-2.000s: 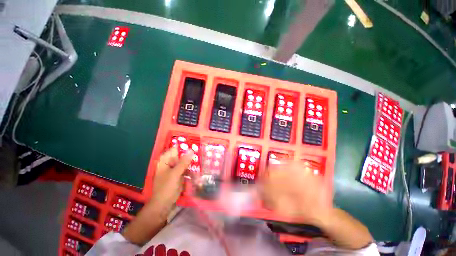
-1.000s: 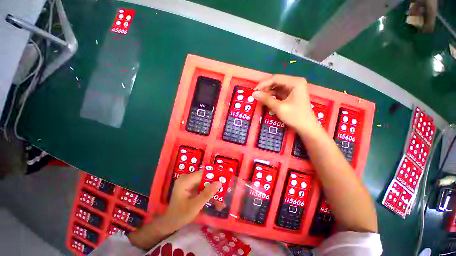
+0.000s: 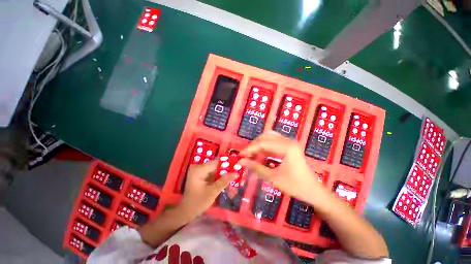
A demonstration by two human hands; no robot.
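Note:
The orange-red phone tray (image 3: 202,117) lies in front of me with keypad phones in two rows. The top-left phone (image 3: 221,103) has a bare dark screen; the other four in the far row have red labels on their screens. My left hand (image 3: 202,186) holds a red screen film label (image 3: 230,169) with clear backing above the near row. My right hand (image 3: 281,161) is beside it, thumb and finger pinched at the label's upper right edge. The hands partly hide the near-row phones; those that show have red labels.
A clear strip (image 3: 131,77) with a red label (image 3: 149,19) at its top lies at the left. A stack of film sheets (image 3: 421,172) lies at the right. Another phone tray (image 3: 111,200) is below the bench edge at the lower left. A pale rail (image 3: 258,32) runs behind.
My right hand has come back from the labelled phones in the far row to the film at my left hand. The phone under it now shows its red label fully.

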